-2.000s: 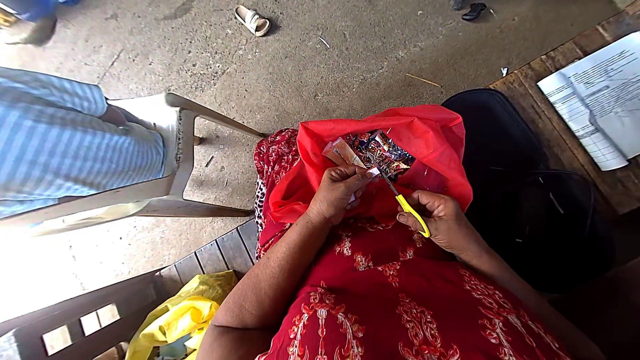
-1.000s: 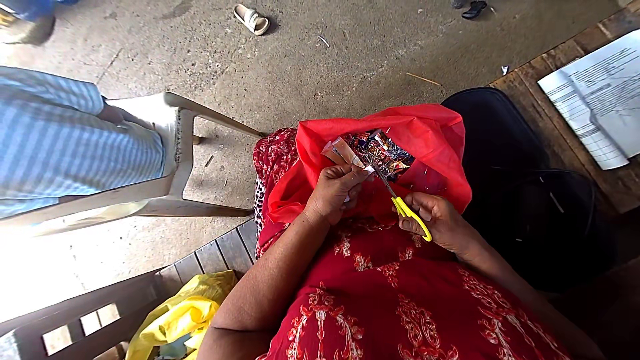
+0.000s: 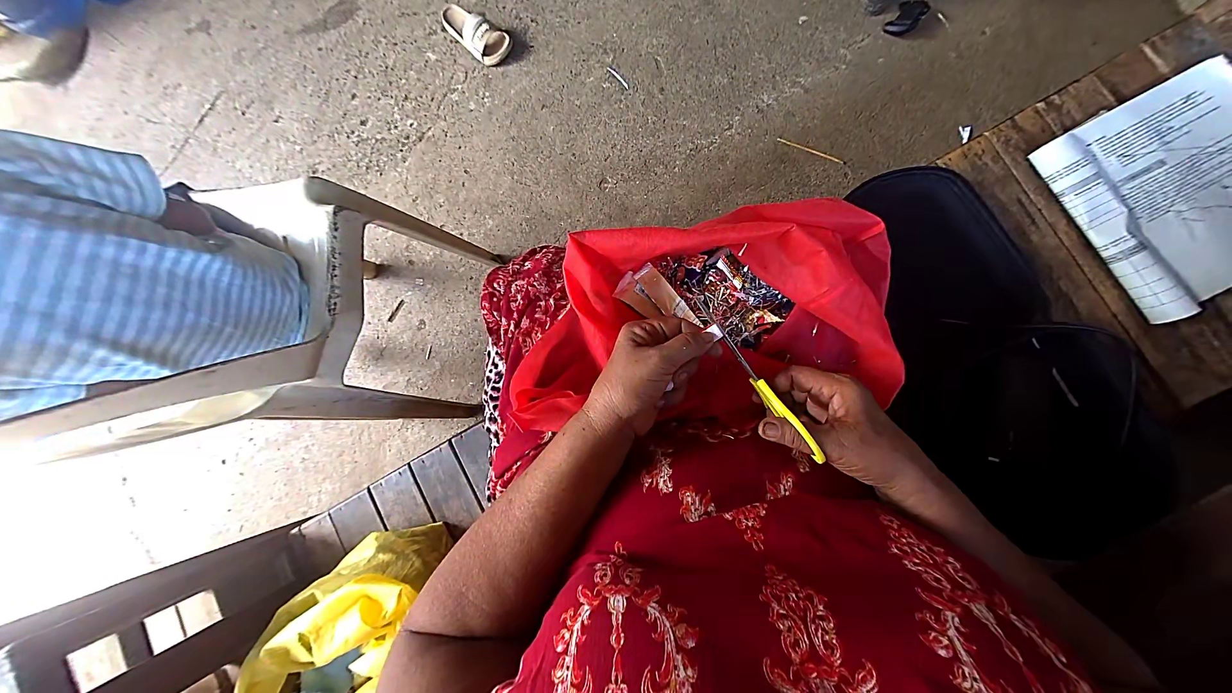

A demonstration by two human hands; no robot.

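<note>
My left hand [image 3: 654, 371] pinches folded printed strips [image 3: 662, 292], seemingly paper or plastic film, over the mouth of a red fabric bag [image 3: 837, 250] on my lap. In my right hand [image 3: 833, 419] is a pair of scissors with yellow handles [image 3: 791, 421]. Their blades reach to a small white piece [image 3: 713, 331] at my left fingertips; whether the blades are closed cannot be told. Many thin shredded scraps [image 3: 736, 294], dark and multicoloured, fill the bag's opening below the hands.
A person in striped clothing [image 3: 144, 279] sits on a plastic chair [image 3: 342, 289] at left. A yellow bag [image 3: 337, 606] lies at lower left. Right of my lap are a black bag [image 3: 943, 241] and a wooden table [image 3: 1035, 221] with printed papers [image 3: 1155, 183]. A sandal [image 3: 476, 35] lies on the floor.
The scissors and my right hand have shifted slightly beside my left hand. My left hand stays over the bag with the strips.
</note>
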